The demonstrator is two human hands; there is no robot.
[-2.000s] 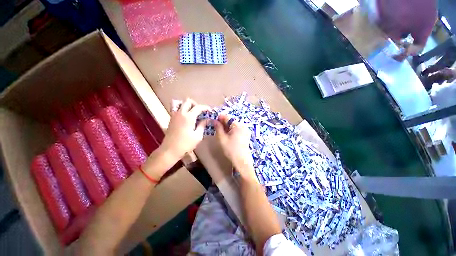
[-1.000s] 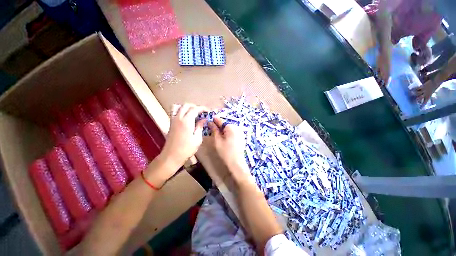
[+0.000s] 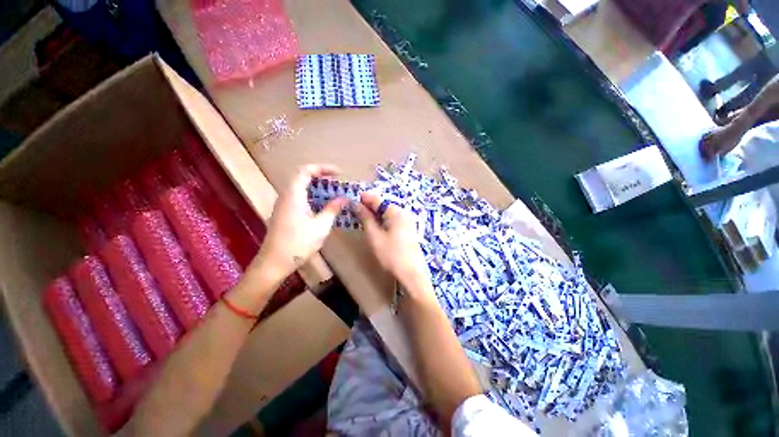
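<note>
My left hand (image 3: pixel 301 218) is bare, with a red band at the wrist, and holds a short row of strip boards (image 3: pixel 333 193) between thumb and fingers. My right hand (image 3: pixel 386 224) pinches the right end of the same row; its fingertips partly hide it. The row is above the bench at the left edge of a large loose heap of white and blue strip boards (image 3: pixel 512 299). A lined-up block of strips (image 3: pixel 337 81) lies flat farther up the bench.
An open carton (image 3: pixel 201 111) with pink-red wrapped rolls (image 3: pixel 147 277) stands at left. A pink bubble wrap sheet (image 3: pixel 248 38), small light bits (image 3: pixel 278 130) and a clear bag (image 3: pixel 645 410) lie on the bench. A green conveyor (image 3: pixel 512 111) carries a white box (image 3: pixel 625 177). Another person's hand (image 3: pixel 724 141) shows at right.
The held row has moved slightly left and more of it shows. The white box on the conveyor has shifted right and down. The other person's arms have moved.
</note>
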